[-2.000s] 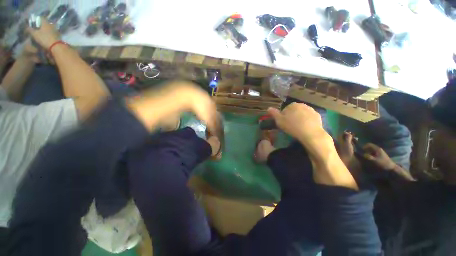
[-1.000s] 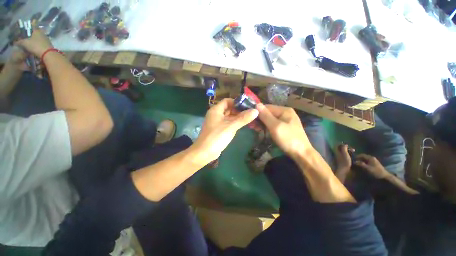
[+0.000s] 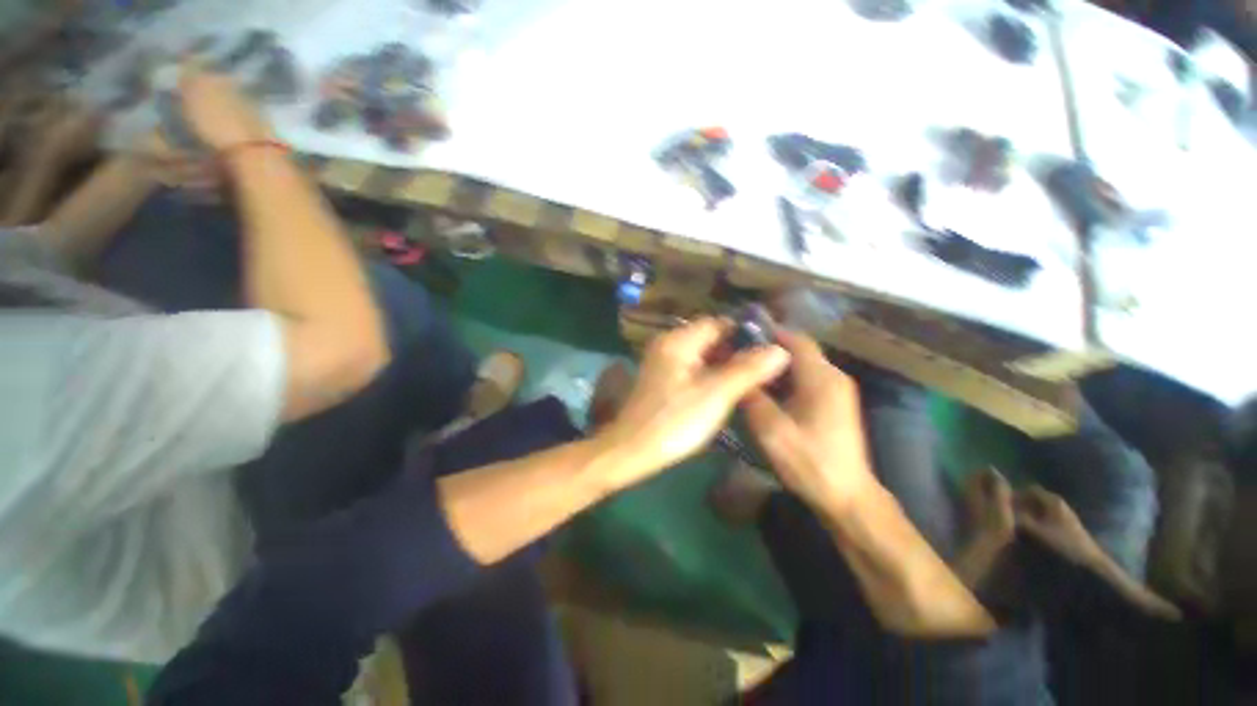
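Observation:
My left hand comes in from the lower left, and my right hand from the lower right. They meet over the lap, just below the table's edge. Their fingertips hold a small black part between them. A short dark piece shows below the fingers, between the hands. The red part is not visible, and the fingers cover much of what they hold. The picture is blurred.
The white-covered table carries a mixed-colour bundle, a bundle with white cord and a black cable bundle. People sit close on both sides; the left neighbour's arm reaches the table. The floor is green.
Both hands stay together but sit slightly lower and further right in the picture. The red part seen between them earlier no longer shows. The whole view has shifted and tilted.

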